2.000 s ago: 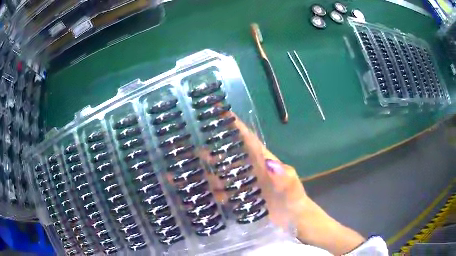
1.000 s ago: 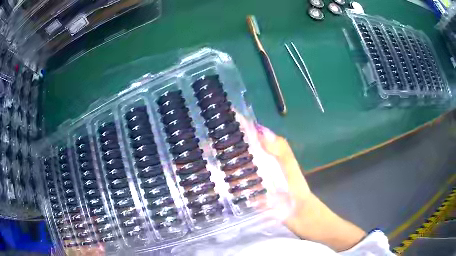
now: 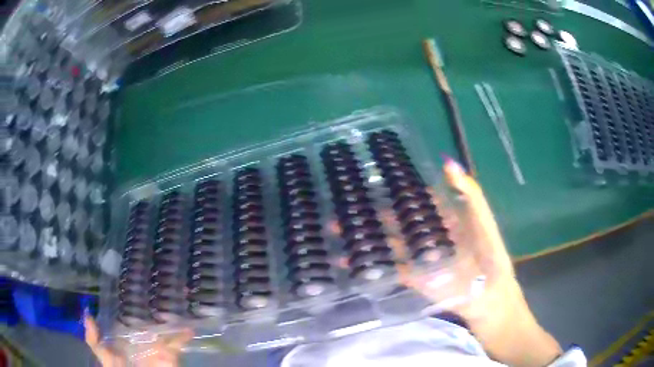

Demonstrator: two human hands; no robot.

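A clear blister tray (image 3: 272, 158) with seven channels of dark-rimmed discs is held up in front of me, over the mat's near edge. My right hand (image 3: 477, 251) holds its right end from below, with fingers showing through the plastic. My left hand (image 3: 140, 350) holds its lower left corner, partly cut off by the bottom edge. The tray is slightly blurred. A brush (image 3: 450, 100) lies on the green mat beyond my right hand, its handle end partly hidden. Tweezers (image 3: 502, 132) lie to the right of the brush.
A tray stack (image 3: 54, 172) stands at the left. Another clear tray (image 3: 176, 21) lies at the upper left. Several loose drivers (image 3: 539, 39) lie at the upper right, above a second filled tray (image 3: 618, 115). The green mat (image 3: 344, 64) ends at a curved edge, with floor beyond.
The held tray has tilted, showing the discs more from above, and its left end has come down. My left hand now shows at its lower left corner. The view has shifted left.
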